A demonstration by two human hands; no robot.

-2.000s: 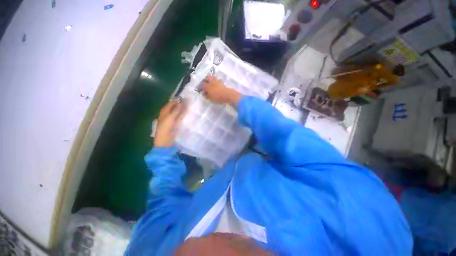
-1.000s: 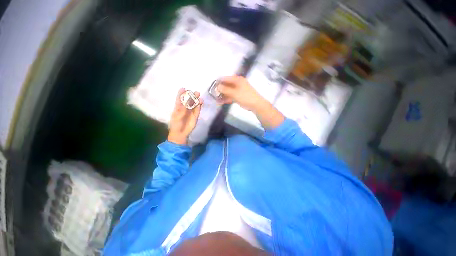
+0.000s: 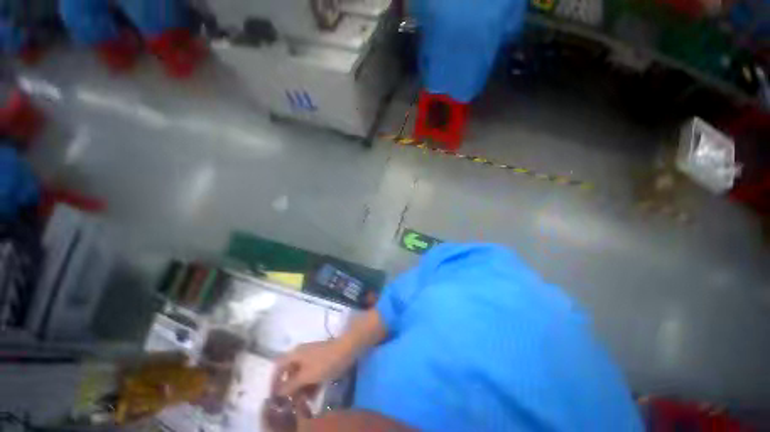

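My right hand (image 3: 314,368) is blurred over the white machine base (image 3: 300,325) at the lower left, its fingers bent down. Whether it holds a ring cannot be made out. My left hand (image 3: 285,412) shows as a blurred, partly hidden shape just below it, close to the bottom edge. Its grip cannot be read. The amber-orange press head (image 3: 160,390) lies left of my hands. A dark brown fixture (image 3: 223,346) shows between the press head and my right hand.
A dark device with keys (image 3: 339,283) and a yellow slip (image 3: 285,278) lie at the base's far edge. Beyond are grey floor, a grey-white cabinet (image 3: 317,84), a red stool (image 3: 441,121) with a person in blue, and a white bin (image 3: 709,156).
The view has swung round towards the floor and other workers. The white tray is out of view. My hands, each holding a ring before, are now over the machine base.
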